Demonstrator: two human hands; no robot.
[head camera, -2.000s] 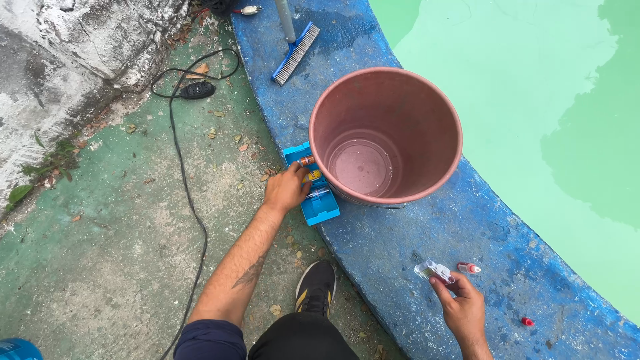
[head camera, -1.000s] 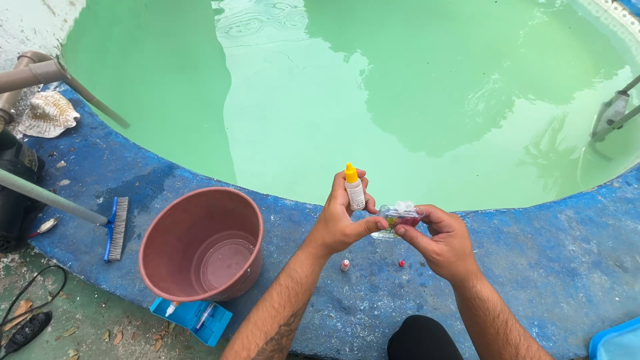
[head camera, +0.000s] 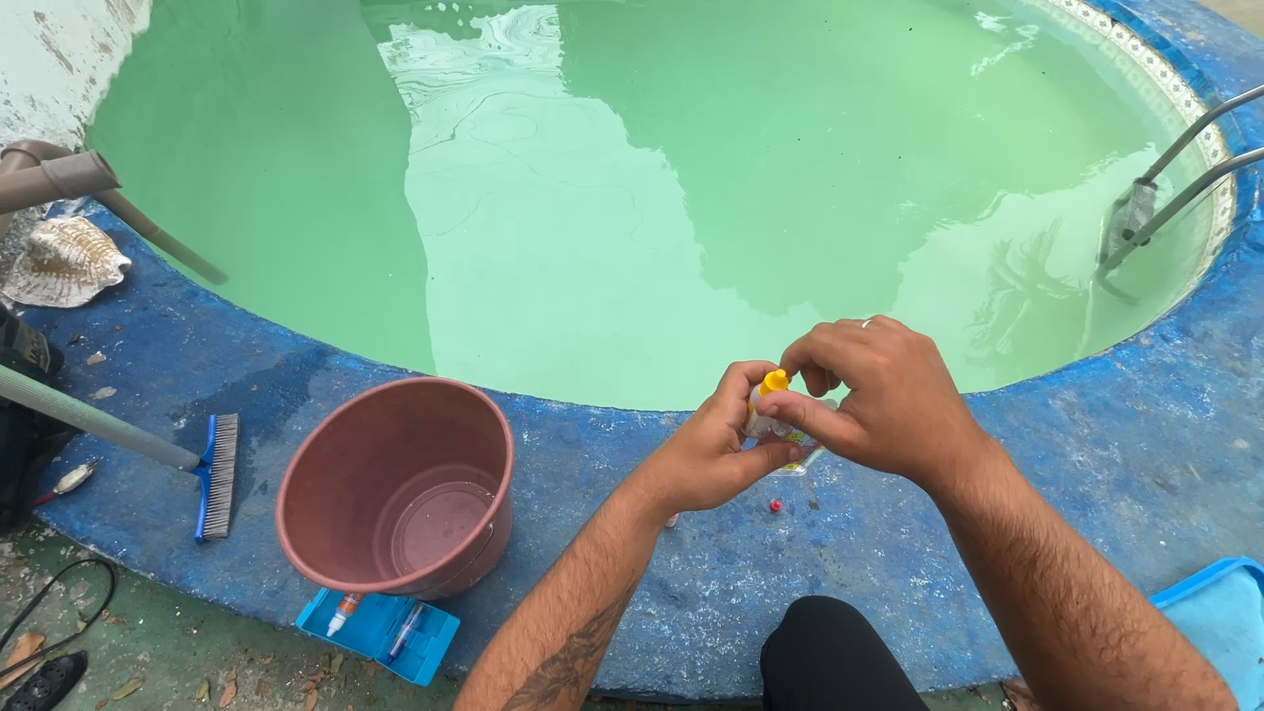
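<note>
My left hand (head camera: 716, 434) holds a small dropper bottle with a yellow cap (head camera: 775, 381) and, beneath it, a clear plastic test vial block (head camera: 793, 456), partly hidden by the fingers. My right hand (head camera: 869, 400) has its thumb and fingertips at the yellow cap. Below the hands, a small red cap (head camera: 775, 506) lies on the blue pool edge. A small bottle (head camera: 672, 519) shows only partly beside my left wrist. To the left stands a brown plastic bucket (head camera: 296, 494) with a little water. An open blue case (head camera: 425, 657) holding a dropper bottle (head camera: 344, 614) is against its base.
Green pool water (head camera: 553, 247) lies beyond the blue rim (head camera: 839, 553). A pool brush (head camera: 219, 479) on a pole, a large seashell (head camera: 67, 262) and grey-brown pipes (head camera: 59, 180) are at left. A metal ladder (head camera: 1175, 207) stands at right, with a light blue tray (head camera: 1215, 617) below it.
My left hand has left the blue case and now holds the yellow-capped bottle. The vial block, in my right hand before, is now in my left. My right hand has moved to the cap. The view has swung toward the pool.
</note>
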